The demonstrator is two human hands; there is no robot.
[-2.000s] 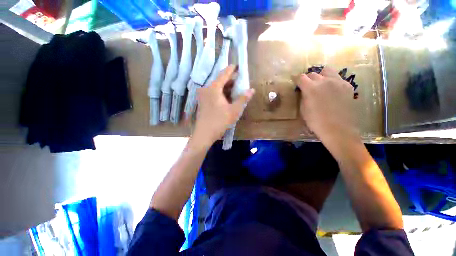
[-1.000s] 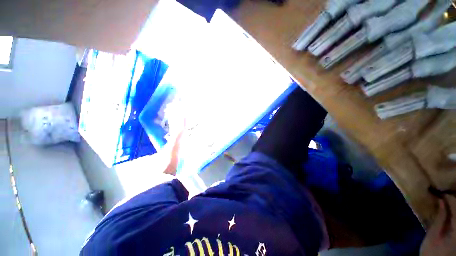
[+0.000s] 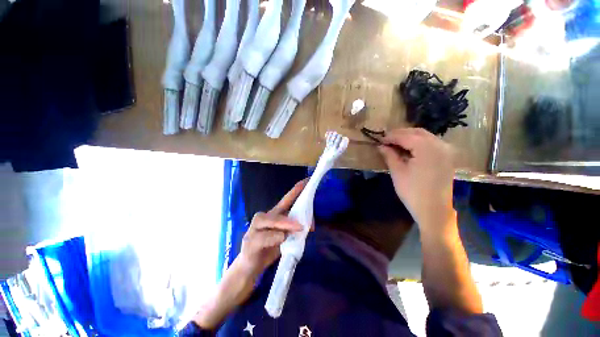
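My left hand (image 3: 271,230) holds a white-grey moulded leg (image 3: 300,227) above my lap, its toed end up near the table edge and its ribbed tab pointing down. My right hand (image 3: 421,161) pinches a thin black strap piece (image 3: 372,134) in its fingertips over the front of the glue pad (image 3: 335,118). The strap and the toes are apart. A white glue dab (image 3: 357,106) sits on the pad. A loose pile of black straps (image 3: 434,102) lies right of the pad.
A row of grey-white legs (image 3: 263,46) lies left of the pad. Black cloth (image 3: 52,79) is at the table's left end. A clear plastic sheet (image 3: 546,131) lies at the right. A blue bin with white contents (image 3: 112,283) stands low left.
The view has swung from the lower left back to the table. My left hand, earlier down by the blue bin, now holds a leg over my lap. My right hand is at the pad with a strap.
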